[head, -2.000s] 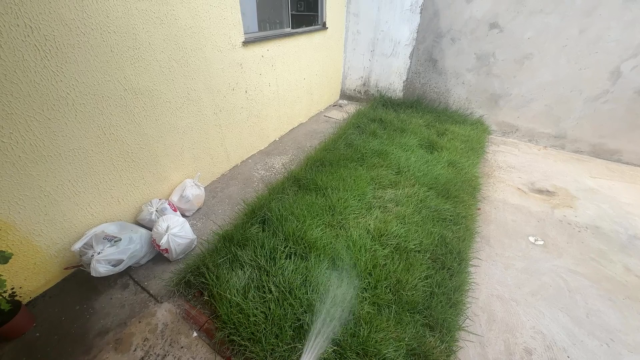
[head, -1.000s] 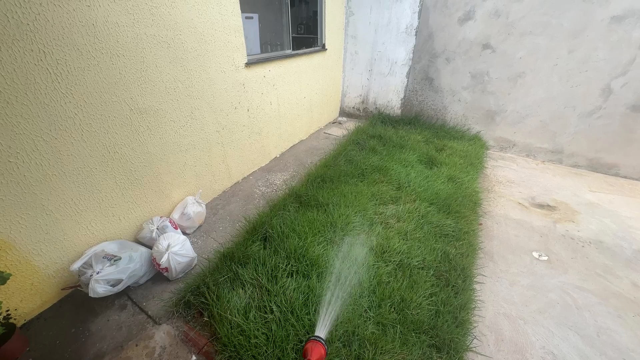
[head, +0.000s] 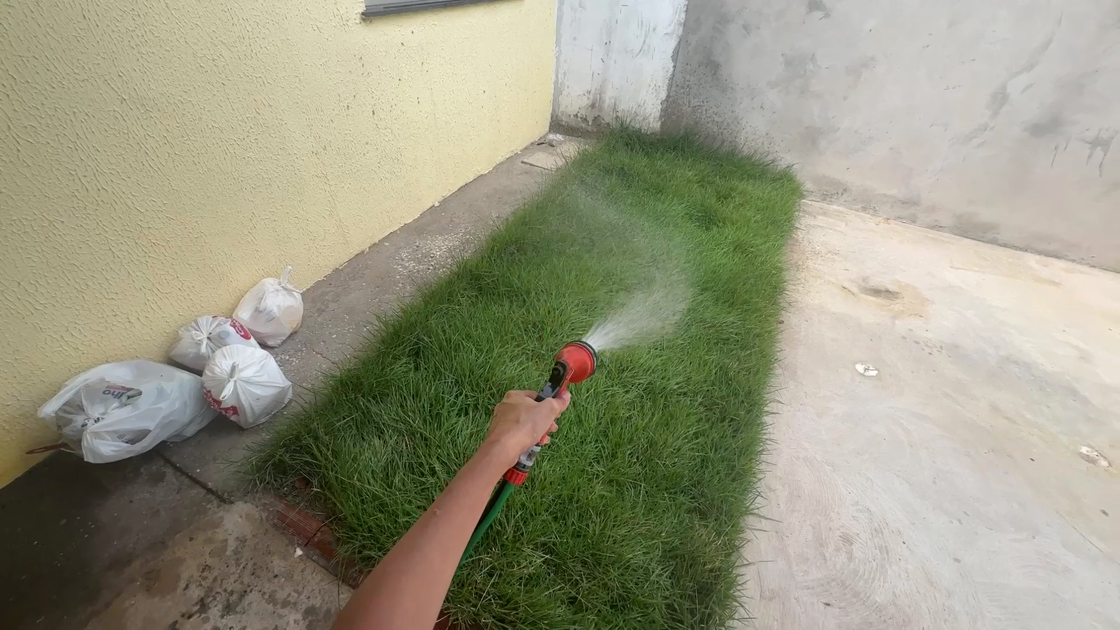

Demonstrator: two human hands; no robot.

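Observation:
My left hand (head: 528, 422) reaches forward from the bottom edge, closed around the handle of a red and black hose spray nozzle (head: 576, 360). The nozzle head points up and to the right in the picture, and a fan of water spray (head: 643, 311) leaves it over the grass. From the handle's lower end, a red connector joins a green garden hose (head: 490, 518), which runs down beside my forearm and is partly hidden by it. Beneath the hand and nozzle lies a long strip of green grass (head: 560, 289). My right hand is out of view.
Several tied white plastic bags (head: 248, 385) sit on the concrete walkway (head: 350, 306) against the yellow textured wall (head: 219, 140). A brick edging (head: 306, 528) borders the near left corner of the grass. Pale concrete paving (head: 919, 420) lies to the right, and a grey wall (head: 892, 114) stands behind.
My left hand and forearm have come into view with the nozzle, which stood at the bottom edge one second ago. The spray now points more to the right.

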